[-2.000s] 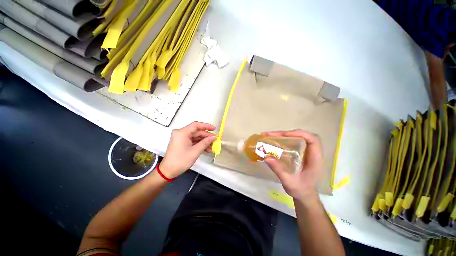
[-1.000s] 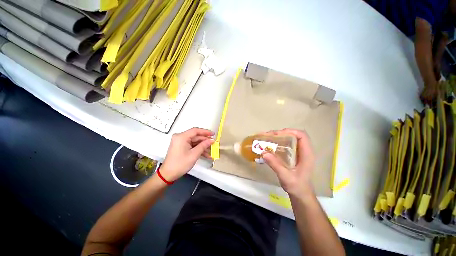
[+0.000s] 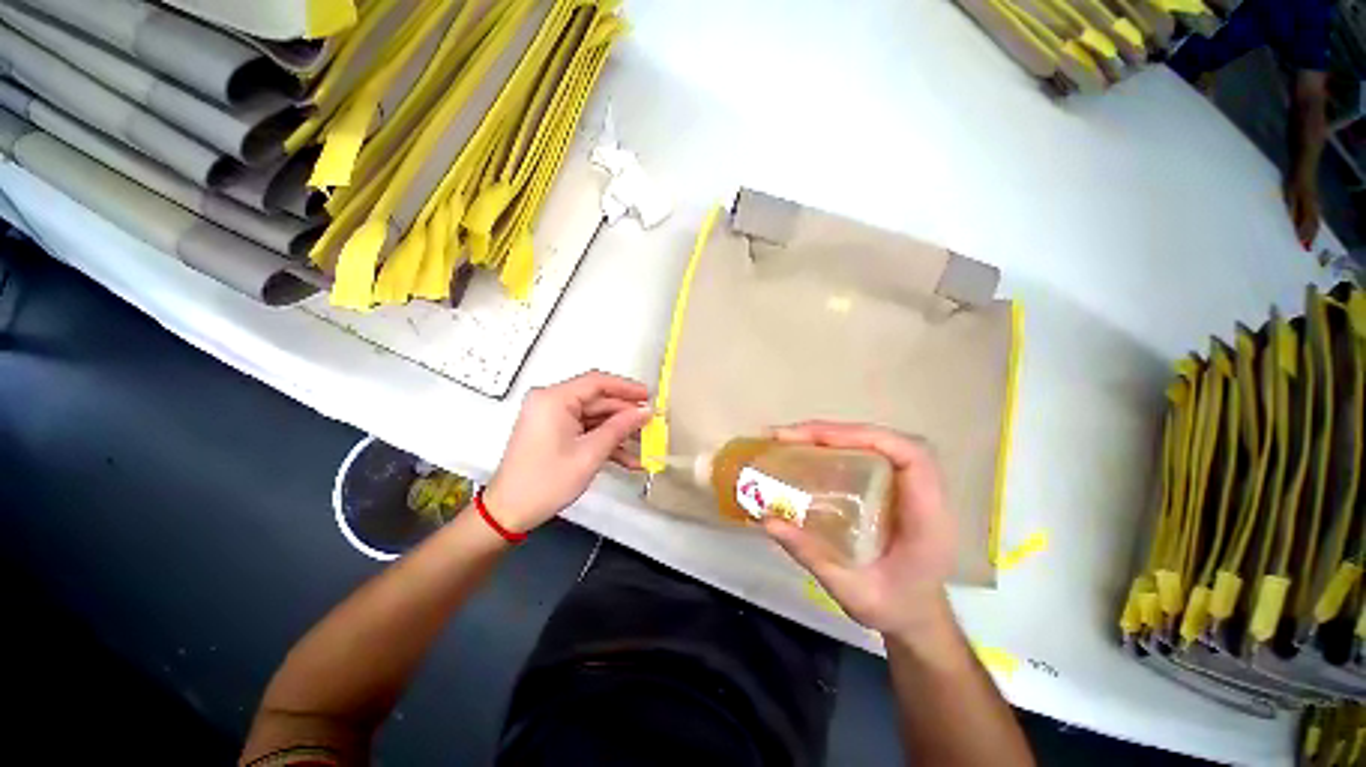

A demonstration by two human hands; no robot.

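Note:
A grey-beige bag panel lies flat in front of me, with yellow binding down both sides and two darker grey tabs at its top edge. My left hand pinches the yellow binding tail at the panel's lower left corner. My right hand holds the clear glue bottle on its side above the panel, amber glue towards the nozzle. The pale nozzle points left, and its tip is at or close to the yellow tail; contact cannot be told.
Stacked panels stand at the left, partly on a stained board; more stacks are at the right and far side. A white crumpled piece lies by the board. A waste bucket is on the floor. A person's arm shows upper right.
The bottle has moved slightly down and left, its nozzle now tilted up towards the tail. A panel stack has appeared at the far side. The other person's arm has shifted right.

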